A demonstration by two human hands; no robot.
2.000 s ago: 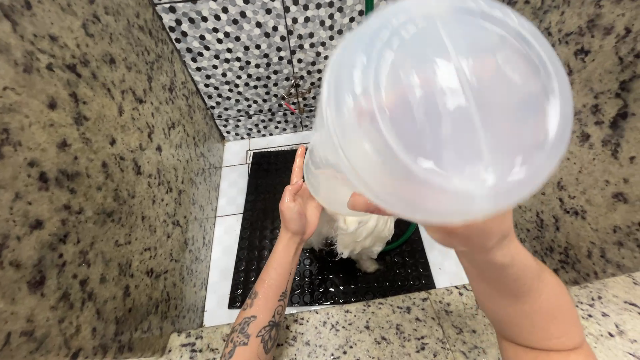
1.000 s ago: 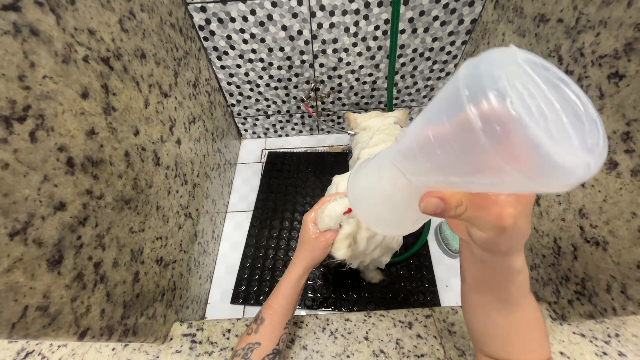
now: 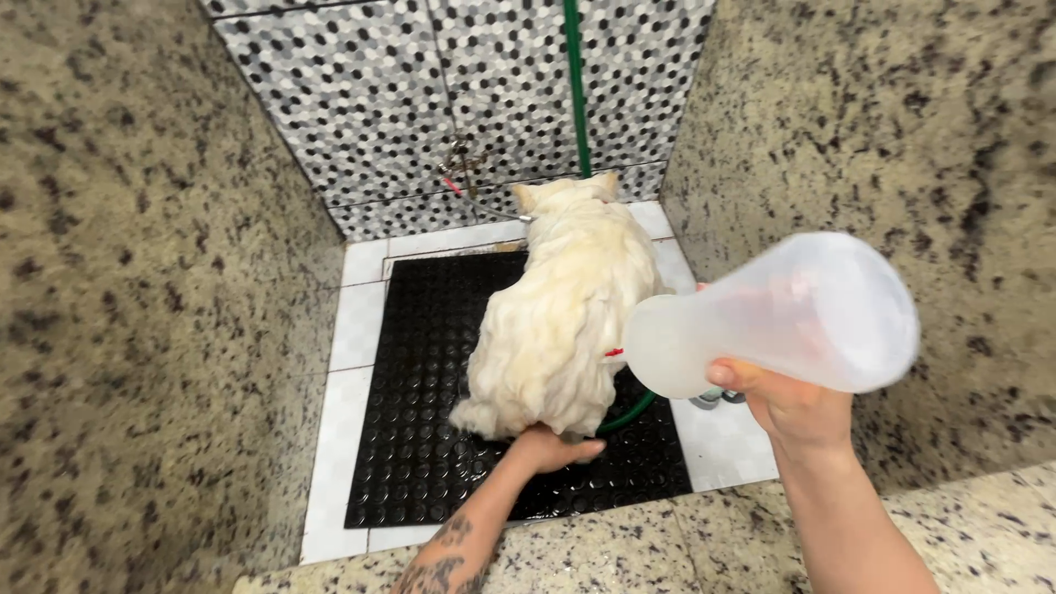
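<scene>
A wet dog with cream-white fur (image 3: pixel 569 289) is on a black studded rubber mat (image 3: pixel 412 363), its back to me and its head toward the tiled wall. My left hand (image 3: pixel 551 450) is at the dog's rear, low down, with the fingers partly under the fur and the thumb out to the right. My right hand (image 3: pixel 784 396) grips a translucent plastic squeeze bottle (image 3: pixel 775 318), tilted so that its red tip points left at the dog's right flank. The bottle hides part of the fingers.
Speckled granite walls (image 3: pixel 165 289) flank the washing bay, and a granite ledge (image 3: pixel 602 544) runs along the front. A green hose (image 3: pixel 575 91) hangs at the back and shows again beside the dog. A thin tether (image 3: pixel 495 213) runs from the wall fitting to the dog's neck.
My left hand has moved from the dog's side to its rear. The bottle, held high and large in view earlier, is now lower and to the right of the dog, still in my right hand.
</scene>
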